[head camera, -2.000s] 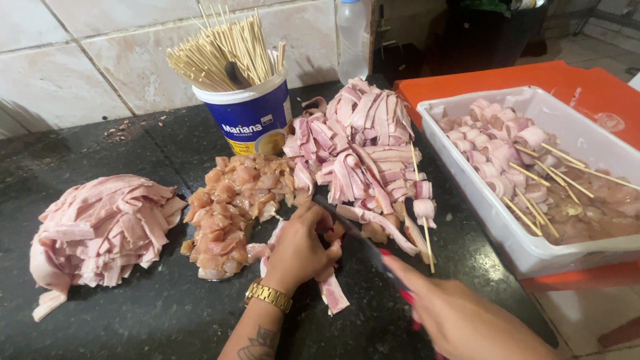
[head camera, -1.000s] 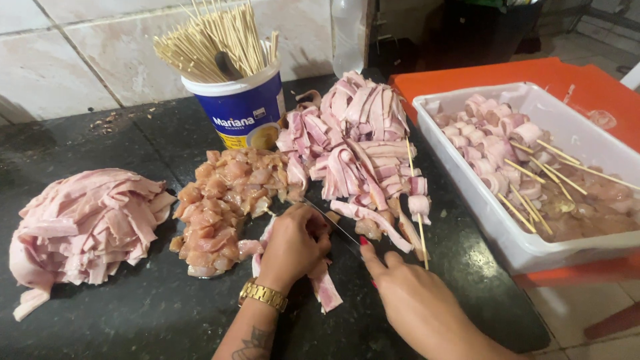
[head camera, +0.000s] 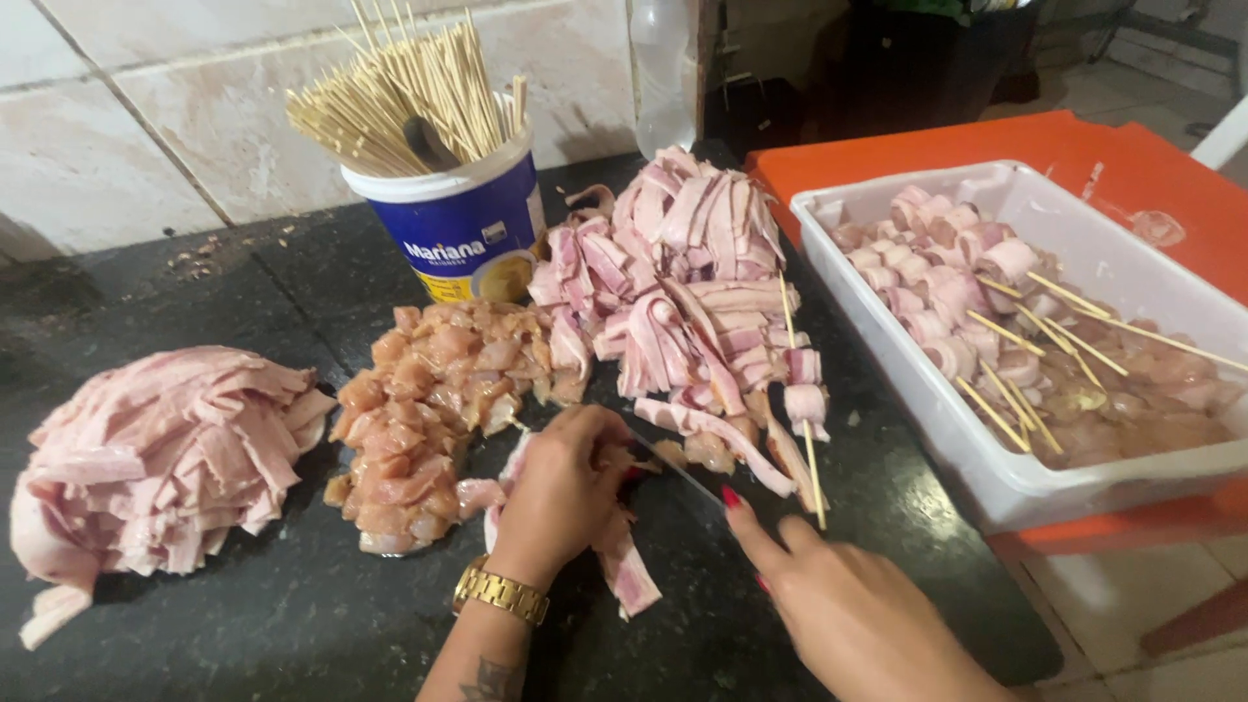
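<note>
My left hand (head camera: 570, 487) presses on a strip of bacon (head camera: 627, 565) on the dark countertop, its fingertips partly hidden. In my right hand (head camera: 829, 585) is a knife (head camera: 682, 471), whose blade points up and left to the left fingertips; its handle is covered by the hand. Left of them lie diced raw chicken (head camera: 405, 429) and a heap of sliced bacon (head camera: 171, 458). Beyond my hands are more bacon strips (head camera: 697, 214), and a wooden skewer (head camera: 814, 468) with rolled bacon on it lies at their right edge.
A blue and white tub (head camera: 458, 234) of wooden skewers (head camera: 419, 97) stands against the tiled wall, near a plastic bottle (head camera: 666, 78). At right, a white plastic bin (head camera: 936, 409) with loaded skewers and raw chicken rests on an orange surface (head camera: 1150, 175). The granite countertop's edge (head camera: 1033, 595) runs below it.
The right index finger, wrapped lower around the knife two seconds ago, now extends along the blade. The left hand stays at about the same spot by the bacon.
</note>
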